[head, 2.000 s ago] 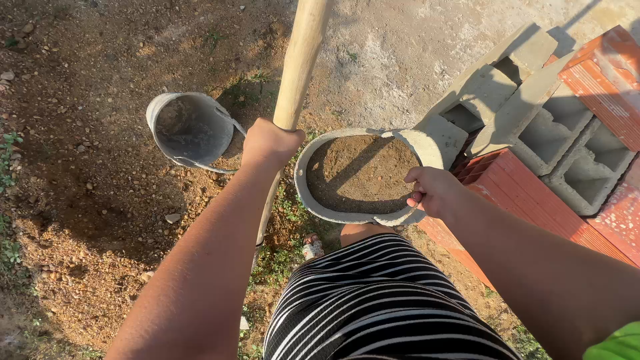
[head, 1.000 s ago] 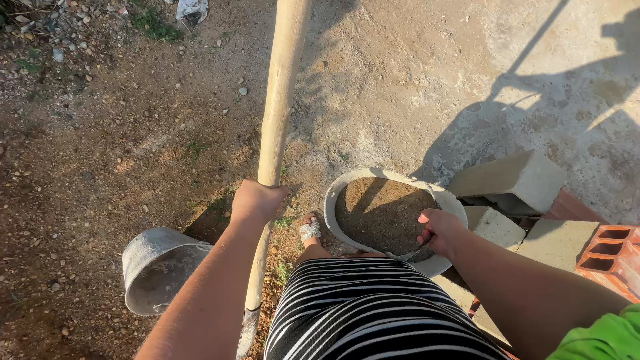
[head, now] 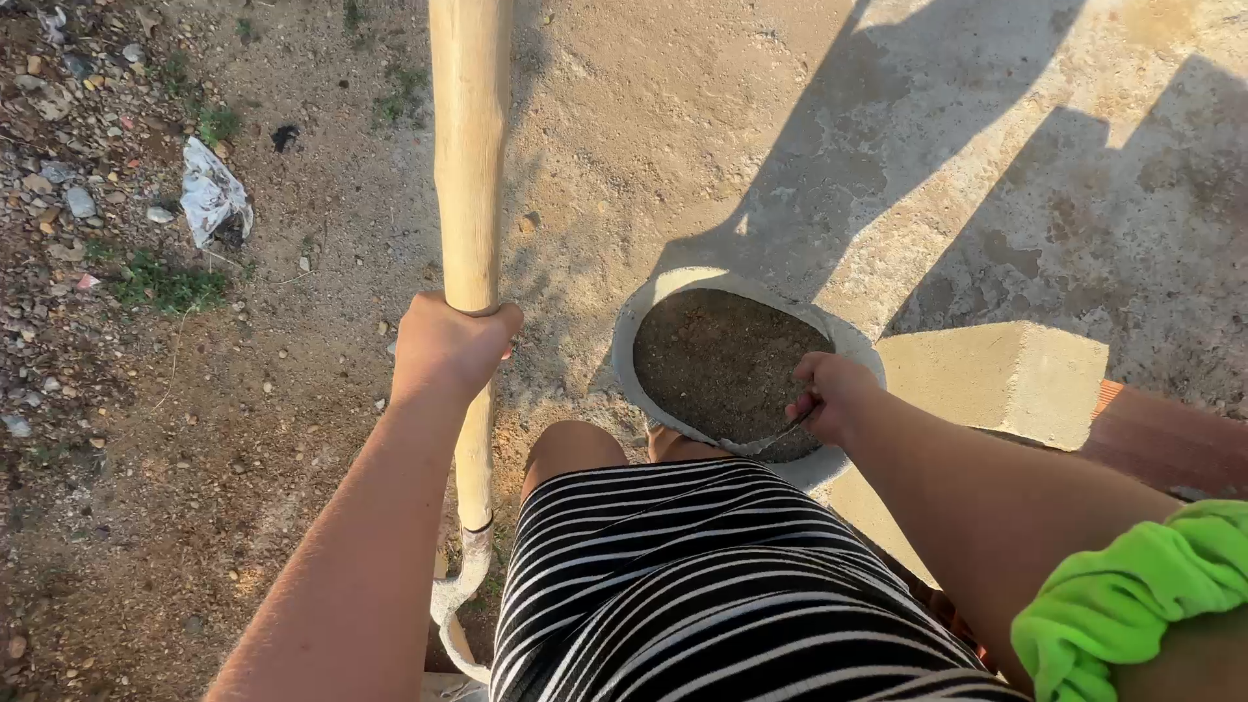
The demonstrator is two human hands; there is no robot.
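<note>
My left hand (head: 453,341) is closed around the long wooden handle (head: 472,146) of a tool. The handle runs upright through the view, and its metal socket and part of a curved, mortar-crusted metal head (head: 466,585) show at the bottom; the rest is cut off or hidden. My right hand (head: 834,398) grips the thin wire handle of a grey bucket (head: 629,336) at its near right rim. Brownish sand or fine soil (head: 726,356) fills much of the bucket, which hangs or stands in front of my knees.
Right of the bucket are a grey concrete block (head: 985,375) and a red brick (head: 1160,439). A crumpled white plastic scrap (head: 213,193) lies on gravelly dirt at the left, near small weeds (head: 166,285). Long shadows cross the concrete ground (head: 936,127).
The view has shifted a lot; the empty bucket seen earlier at the left is out of frame. Both hands keep their grips on the wooden handle and the filled bucket's handle.
</note>
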